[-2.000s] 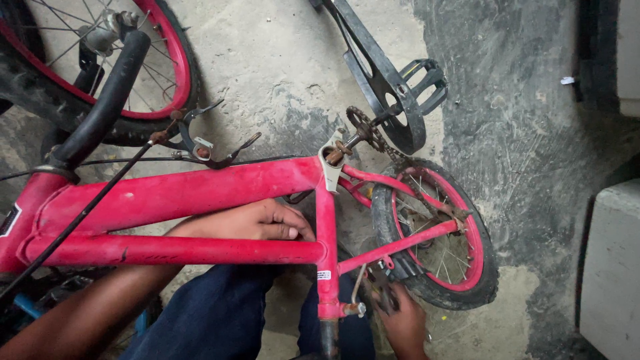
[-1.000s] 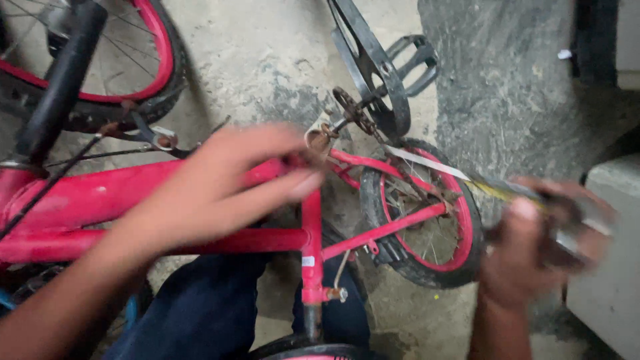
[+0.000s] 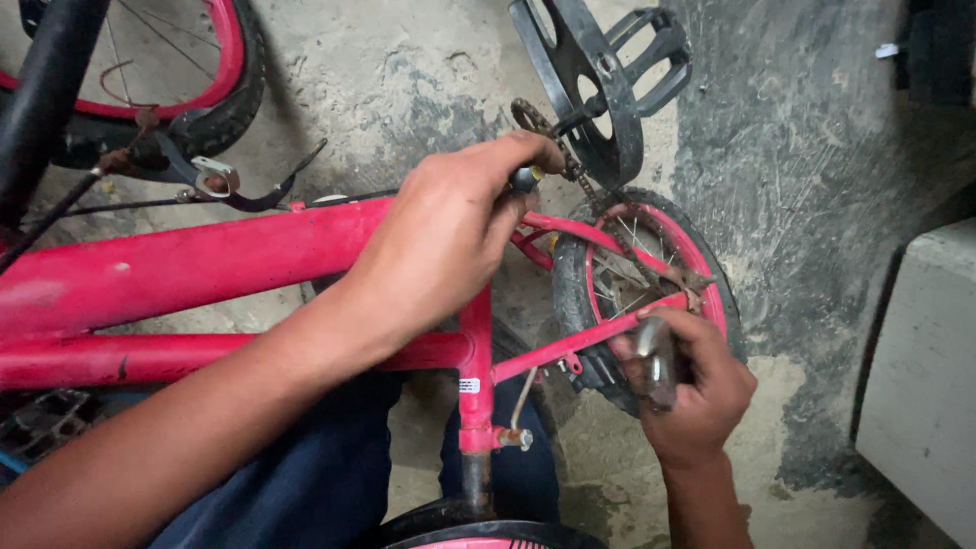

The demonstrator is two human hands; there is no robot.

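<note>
A pink bicycle frame (image 3: pixel 191 252) lies across the view. My left hand (image 3: pixel 457 210) is over its bottom bracket area, fingers closed around a small tool handle (image 3: pixel 526 179) with a dark end and a yellow part; the rest of the tool is hidden. Just beyond the fingertips are the rusty chainring (image 3: pixel 531 116) and the black crank and guard (image 3: pixel 602 99). My right hand (image 3: pixel 690 381) grips a shiny metal tool (image 3: pixel 657 362), partly hidden and blurred, over the seat stay (image 3: pixel 587 337) beside the rear wheel (image 3: pixel 720 252).
The front wheel (image 3: pixel 232 53) lies at the upper left, near a loose brake arm (image 3: pixel 259 202). A black pedal (image 3: pixel 663 65) sticks out beyond the guard. At the bottom is the saddle (image 3: pixel 488 534), between my knees. A pale block (image 3: pixel 923 366) stands at the right on the concrete floor.
My right hand, near the rear wheel's lower side two seconds ago, swung right with a metal tool and is now back beside the wheel. My left hand has moved from the lower tube to the bottom bracket.
</note>
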